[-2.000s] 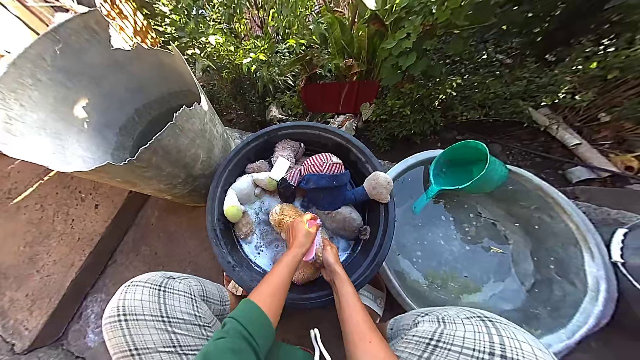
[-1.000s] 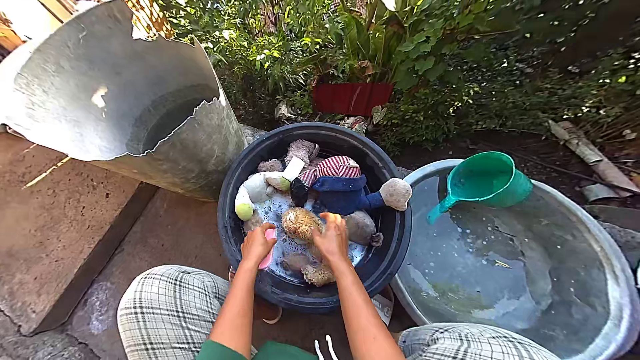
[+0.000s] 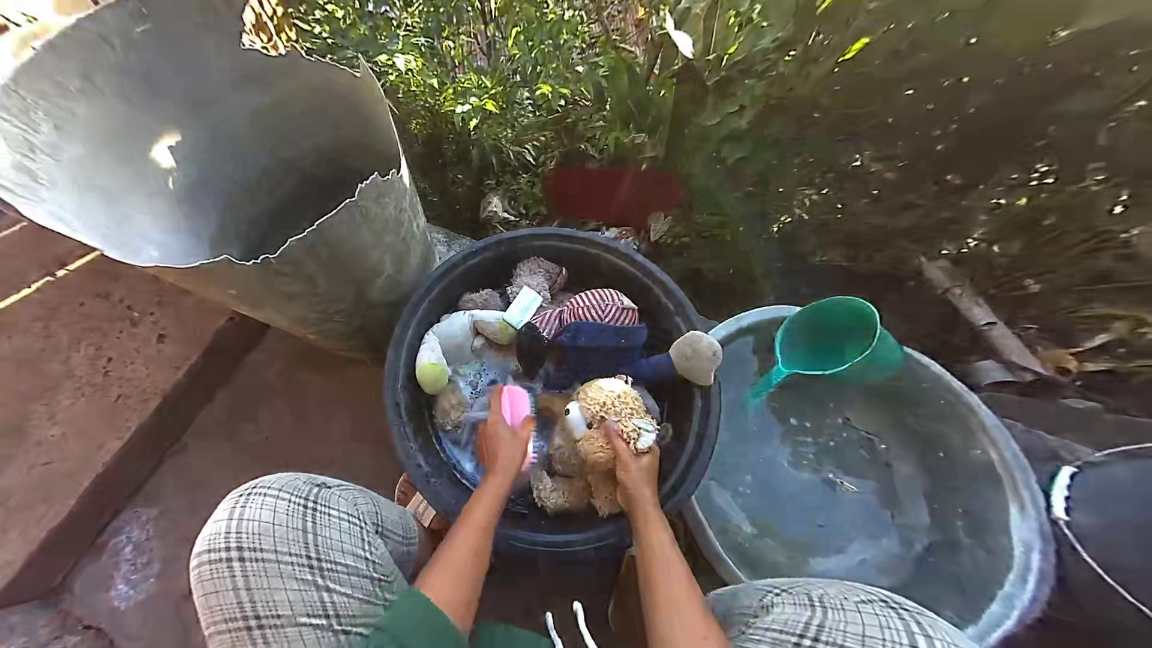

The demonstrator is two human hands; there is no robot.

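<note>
My left hand [image 3: 504,443] grips a pink scrub brush [image 3: 517,407] over the left part of a round black tub [image 3: 549,538]. Just right of it, my right hand [image 3: 635,463] holds a wet tan stuffed toy [image 3: 605,407] by its head, whose white eyes face left; its body hangs over the suds. Behind my hands, other soaked toys lie in the soapy water [image 3: 486,373]: one in a red-and-white striped top [image 3: 598,309] and blue cloth [image 3: 596,349], and a pale one with a yellow-green tip [image 3: 432,375]. A white tag [image 3: 523,307] sticks up among them.
A large metal basin of water [image 3: 864,495] stands at the right, with a green dipper [image 3: 828,337] at its far rim. A jagged-edged metal drum [image 3: 360,261] is at the back left. A dark bucket [image 3: 1102,531] stands far right. Plants grow behind the tub.
The tan toy has been lifted from the suds, and its face now shows in my right hand. My left hand with the pink brush has moved apart from the right since two seconds ago.
</note>
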